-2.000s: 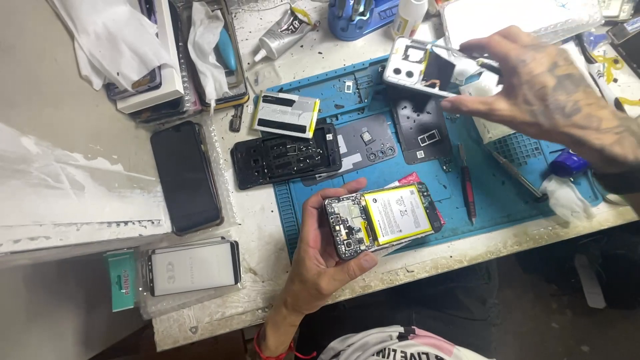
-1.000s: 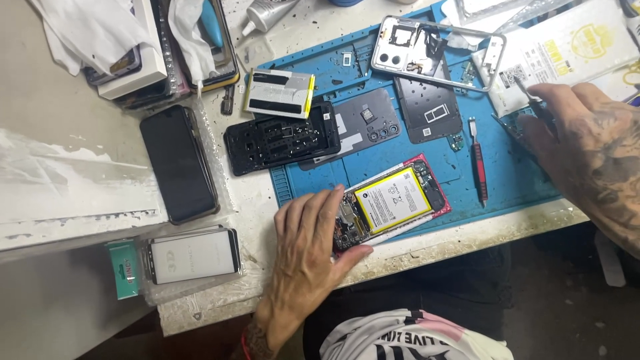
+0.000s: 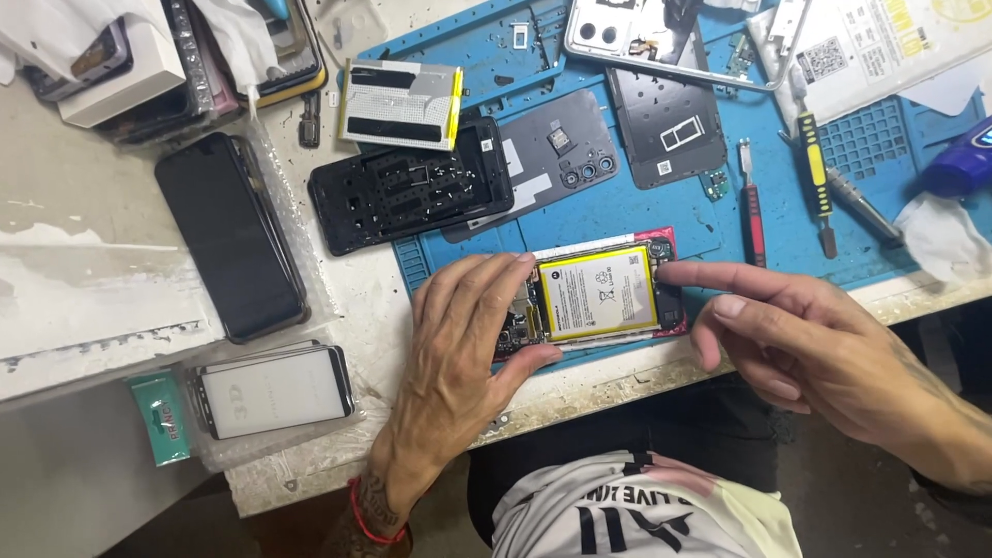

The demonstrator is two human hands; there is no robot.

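An opened smartphone (image 3: 666, 298) lies on the front part of the blue repair mat, its yellow-edged Motorola battery (image 3: 598, 294) facing up. My left hand (image 3: 465, 333) covers the phone's left end, fingers along the far edge and thumb at the near edge, gripping it. My right hand (image 3: 806, 341) reaches in from the right, its index fingertip touching the phone's right end beside the battery; the hand holds nothing. Behind the phone are a black mid-frame (image 3: 411, 186), a second battery (image 3: 399, 105) resting partly on it, and a grey back cover (image 3: 554, 155).
A red-handled pry tool (image 3: 752, 221), a yellow-and-black pry tool (image 3: 815, 167) and a silver-handled tool (image 3: 860, 203) lie on the right. A silver phone frame (image 3: 690, 74) is at the back. A dark phone (image 3: 232, 236) and glass screen protectors (image 3: 275, 391) sit left; the table's edge (image 3: 620, 395) is near me.
My right hand has come from the mat's far right to the phone's right end. Two seconds ago it held the silver frame, and my left hand held the phone raised; the phone now lies down.
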